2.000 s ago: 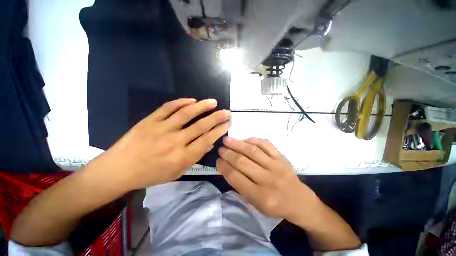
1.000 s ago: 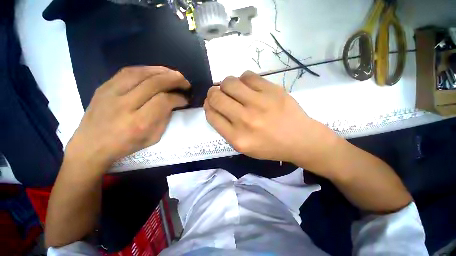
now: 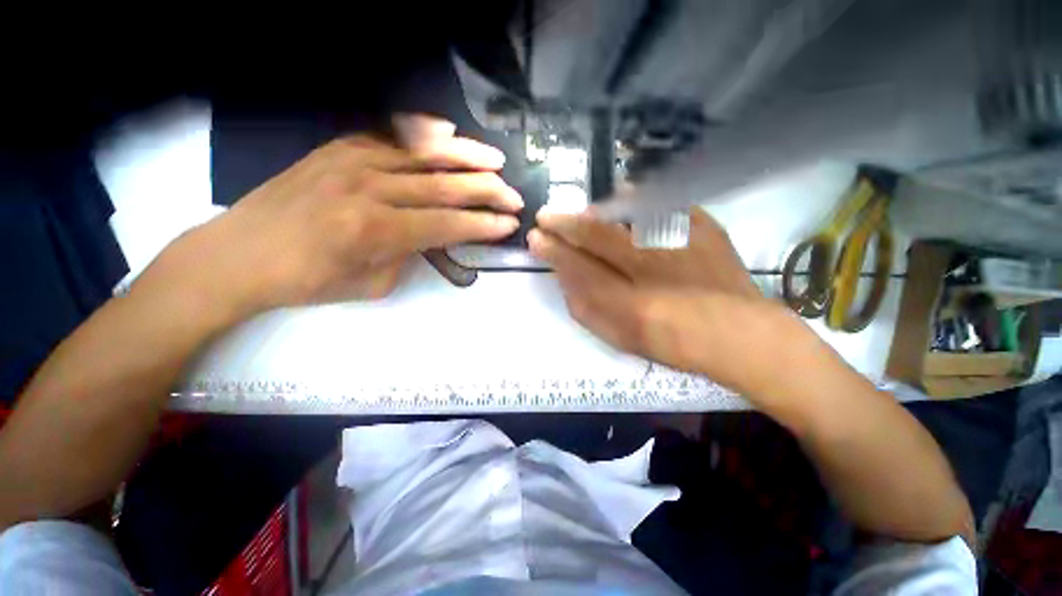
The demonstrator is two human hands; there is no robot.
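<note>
The dark fabric panel [image 3: 262,146] lies on the white table under the sewing machine head [image 3: 745,128], much of it in shadow or under my left hand. My left hand [image 3: 349,215] presses on the panel with its fingers stretched toward the brightly lit needle area [image 3: 565,169]. My right hand [image 3: 652,291] is slightly blurred. Its fingertips meet the panel's edge just below the needle area, close to my left fingertips. The ribbed pale knob [image 3: 662,228] hangs in front of my right hand. The exact grip on the cloth is hidden.
Yellow-handled scissors [image 3: 862,268] lie right of my right hand, beside an open brown box [image 3: 914,320] of small items. Dark cloth [image 3: 52,250] lies at the left. A ruler strip [image 3: 408,399] runs along the table's front edge, and a red crate [image 3: 259,559] stands below.
Both hands have moved forward with the panel, up to the needle area. The panel's near edge has left the front of the table. The view has shifted, showing the machine head again.
</note>
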